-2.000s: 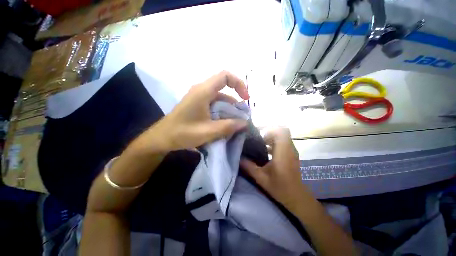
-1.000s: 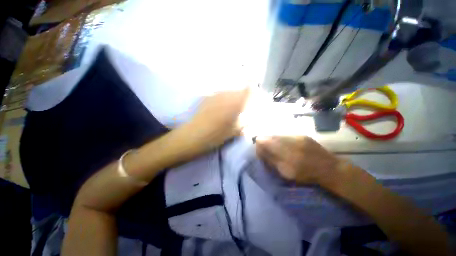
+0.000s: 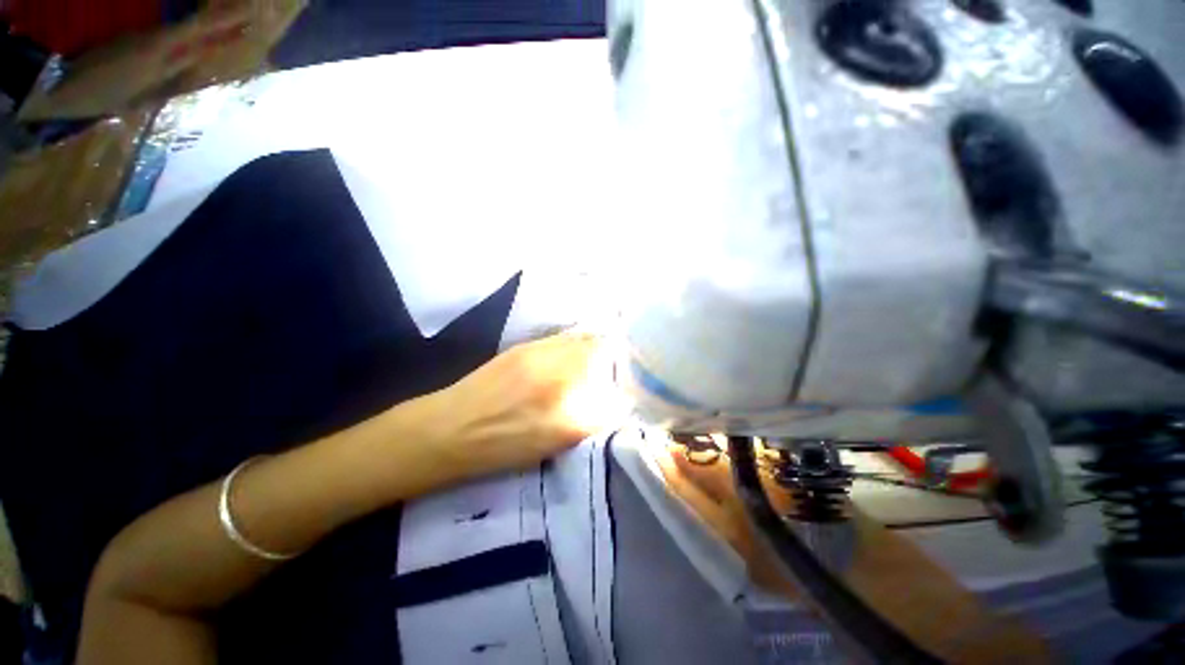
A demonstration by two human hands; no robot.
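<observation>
The white sewing machine head (image 3: 728, 247) fills the right side, close to the camera. My left hand (image 3: 539, 396) lies palm down on the pale grey cloth (image 3: 572, 520) beside the glare at the needle area; its fingertips are lost in the glare. My right hand (image 3: 728, 500) is mostly hidden behind the machine head and its metal parts; what its fingers do cannot be seen. A large navy panel (image 3: 260, 312) lies under and left of my left forearm. A narrow navy strip (image 3: 474, 574) crosses the pale cloth. The needle and presser foot are hidden.
A taped brown cardboard box (image 3: 78, 182) stands at the left. Part of the red scissor handle (image 3: 968, 478) shows behind the machine's metal parts. A piece of the table ruler (image 3: 793, 639) shows at the bottom. Dark cloth (image 3: 442, 16) lies beyond the table's far edge.
The view has moved closer to the machine head, which now covers my right hand and most of the scissors. My left hand has gone from pinching bunched cloth to lying flat on it.
</observation>
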